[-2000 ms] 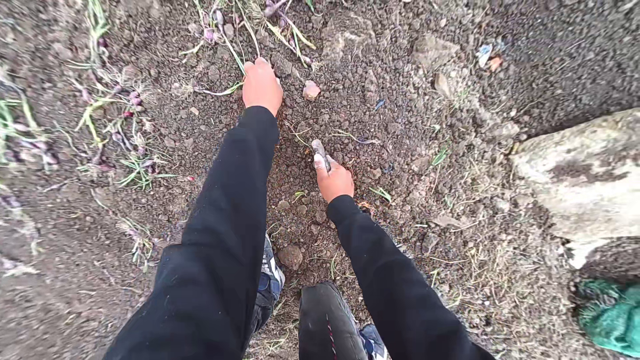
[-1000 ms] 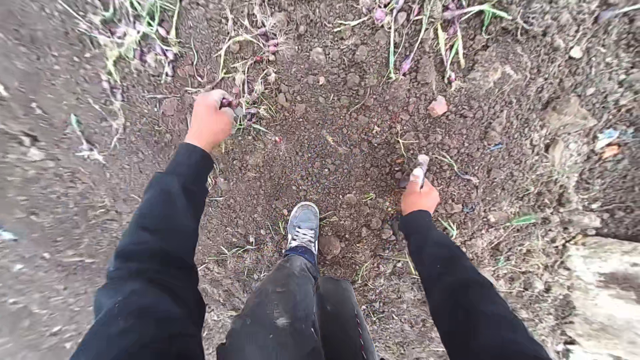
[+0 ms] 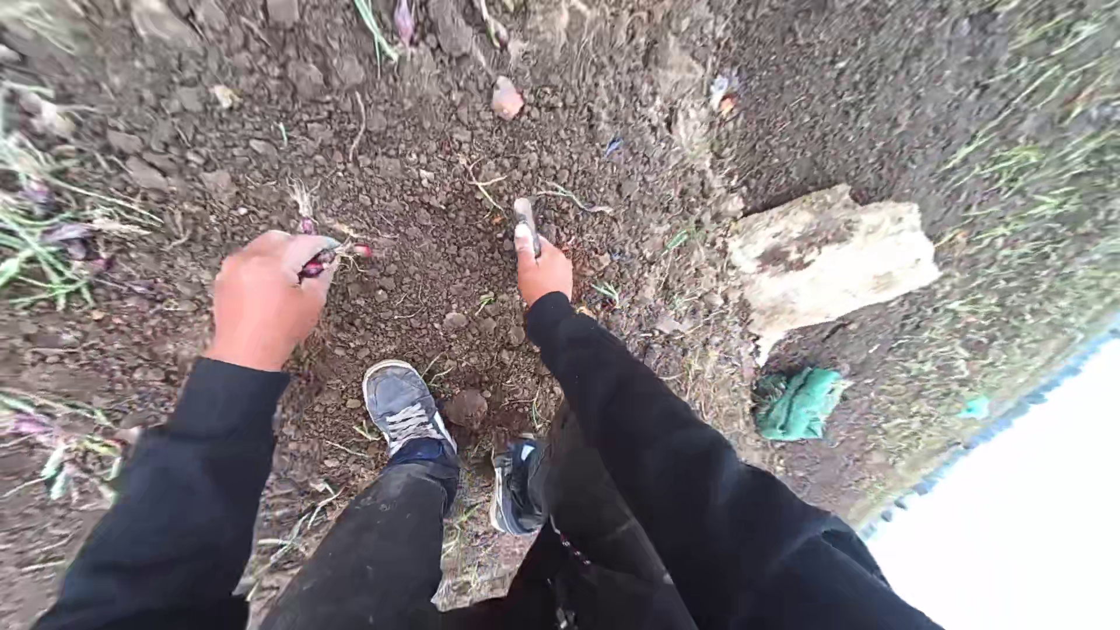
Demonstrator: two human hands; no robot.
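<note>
My left hand [image 3: 267,297], at the left, is closed round several small red onions [image 3: 317,262] whose roots and bulbs stick out past the fingers, just above the soil. Right of it, my right hand [image 3: 544,267] grips a small tool [image 3: 525,219], perhaps a knife or shears, with its thumb along it; most of it is hidden by the fingers. Thin dry stems [image 3: 573,199] lie on the soil by its tip. Onion plants with green leaves [image 3: 44,236] lie at the far left, and a purple onion [image 3: 404,21] lies at the top.
Loose clods and pebbles cover the ground. A reddish stone [image 3: 507,98] lies ahead, and a round clod [image 3: 465,408] sits between my shoes [image 3: 407,407]. At the right are a large pale rock [image 3: 831,258] and a green bundle of netting or cloth [image 3: 798,404], with grass beyond.
The left hand was at an onion pile, and now it holds red onions over bare soil, nearer the shoes. The right hand keeps its grip on the tool. The view has shifted.
</note>
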